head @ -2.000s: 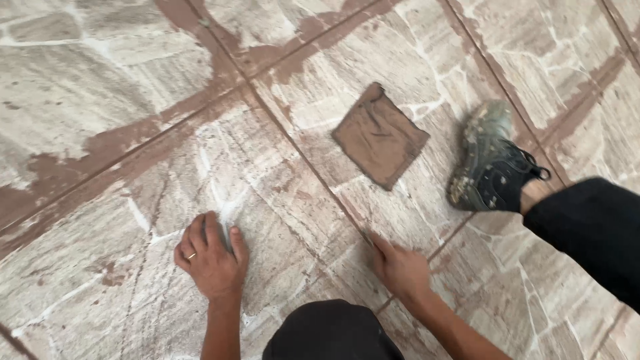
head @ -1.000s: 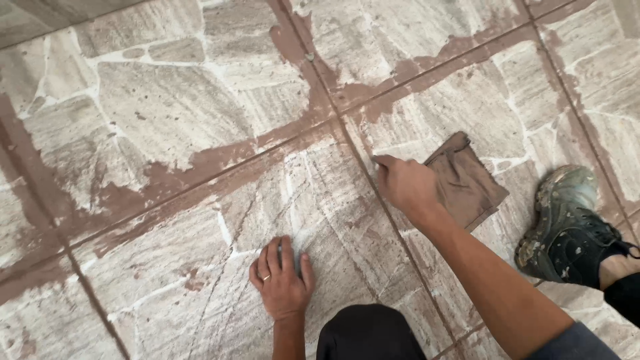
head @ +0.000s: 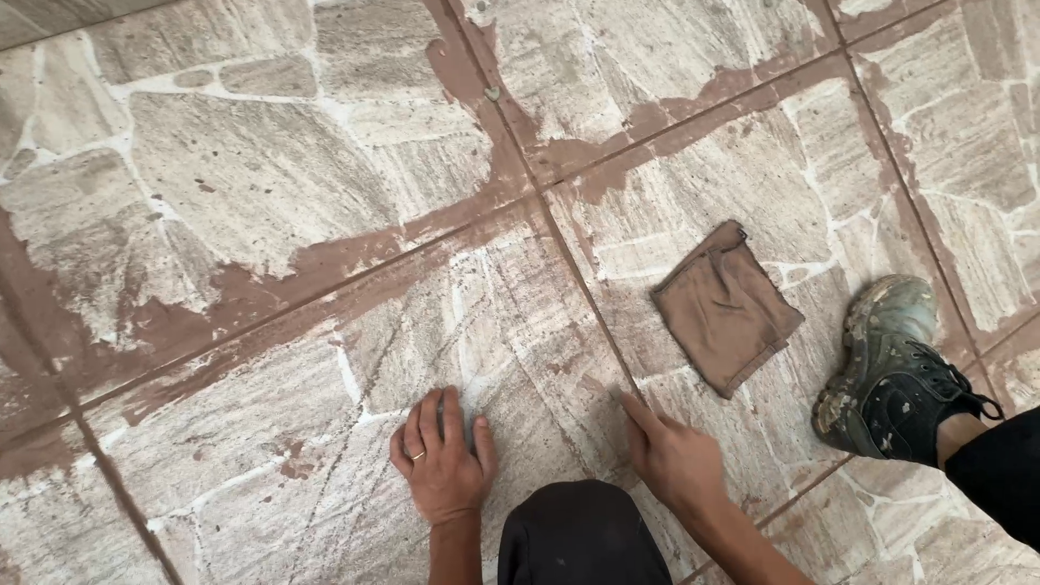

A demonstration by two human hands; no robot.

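My left hand (head: 445, 463), with a ring on one finger, rests palm down on a stone-patterned floor tile (head: 284, 455). My right hand (head: 674, 455) is closed at a tile joint (head: 585, 284), index finger pointing along it. A small dark tip shows at its fingertips; most of whatever it holds is hidden, and I cannot tell what it is. Up and right of that hand a folded brown cloth (head: 727, 313) lies on the neighbouring tile. Reddish-brown grout (head: 268, 296) fills the joints and is smeared along the tile edges.
My dark-clad knee (head: 581, 532) is between my forearms. At the right stands a dark lace-up shoe (head: 886, 374) with a dirty, spattered sole, beside the cloth. A small pale piece (head: 492, 93) sits in the upper joint. A straight edge (head: 81, 24) crosses the top left corner.
My right hand has moved back down the joint toward my knee, away from the cloth it partly covered one second ago. My left hand remains flat on the tile.
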